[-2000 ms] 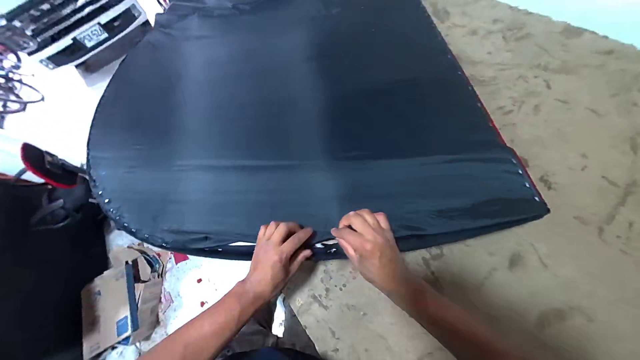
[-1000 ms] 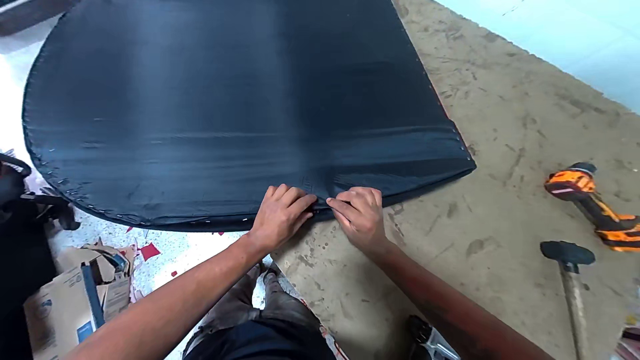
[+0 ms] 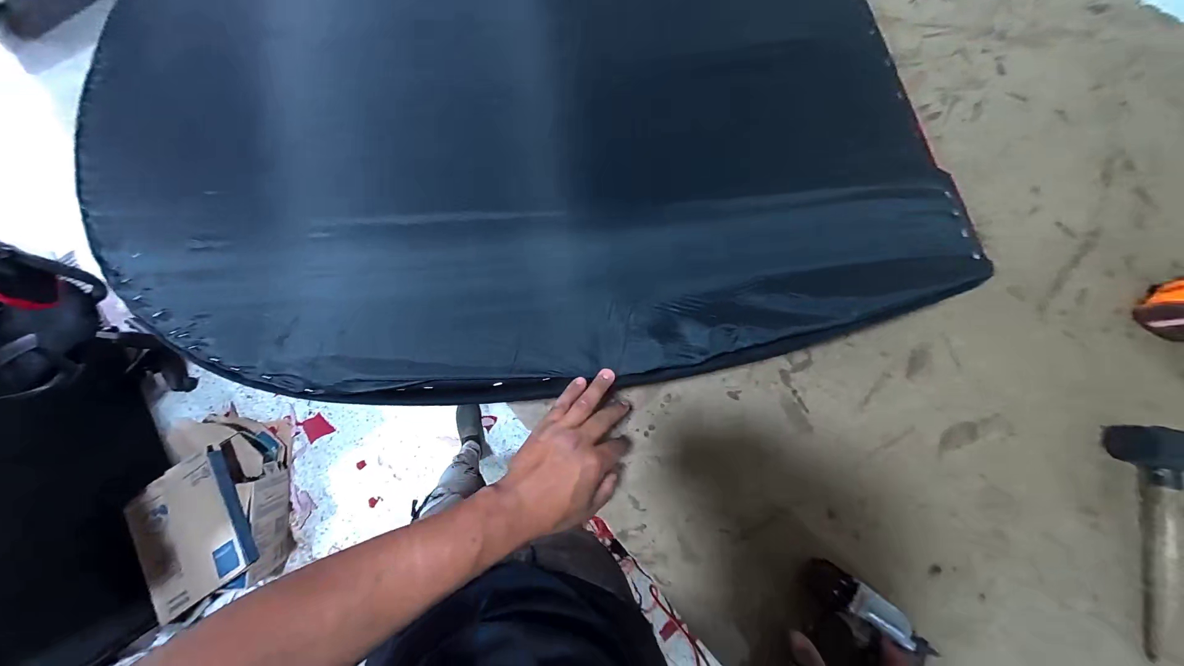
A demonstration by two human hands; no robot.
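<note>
A large panel covered in dark fabric (image 3: 444, 185), rounded at the left and pointed at the right, lies with staples along its edges. My left hand (image 3: 569, 453) rests two fingertips on its near edge, the other fingers bent over the surface below; it grasps nothing. At the bottom, only parts of the fingers of my right hand (image 3: 893, 653) show beside a black and silver tool, apparently a pneumatic staple gun (image 3: 865, 610). Whether those fingers grip it cannot be told, since the rest of the hand is cut off by the frame.
The worktop (image 3: 925, 444) is brown and scuffed. A hammer (image 3: 1147, 453) lies at its right, below an orange and black tool (image 3: 1164, 310) cut off by the frame. Cardboard boxes (image 3: 190, 536) and red scraps (image 3: 316, 427) are on the floor at left, near a black item (image 3: 65, 462).
My right hand has left the fabric edge and moved down to the staple gun. My left hand remains at the edge, no longer pinching the fabric with the other.
</note>
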